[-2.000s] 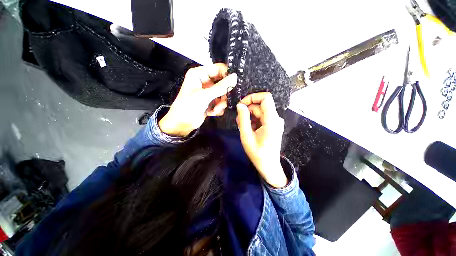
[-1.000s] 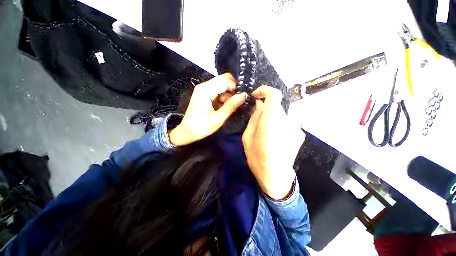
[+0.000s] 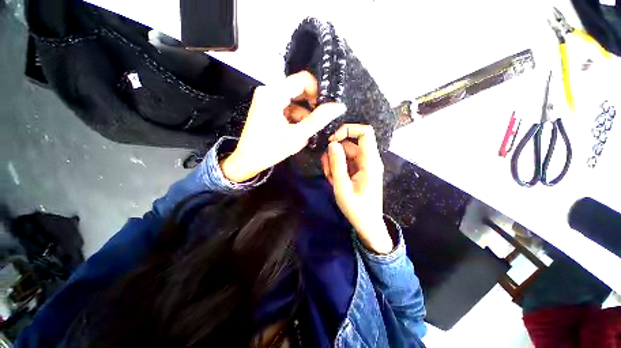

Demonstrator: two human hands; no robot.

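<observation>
A dark grey speckled tube-like garment section lies over the table edge with its opening towards the upper left. A light-and-dark edge trim runs along the opening. My left hand grips the edge from the left, its thumb lying across the trim. My right hand is just right of and below it, thumb and forefinger pinched together beside the lower end of the trim. Anything between those fingertips is too small to tell. The dark garment body spreads at the left and bears a small white label.
On the white table lie a phone, a long flat tool, a small red tool, scissors, yellow-handled pliers, small grey rings and a black cylinder. A dark stool-like surface is below the table.
My right hand has moved slightly down and away from my left thumb, where they were touching. My left thumb now reaches across the trim. The whole view has shifted slightly.
</observation>
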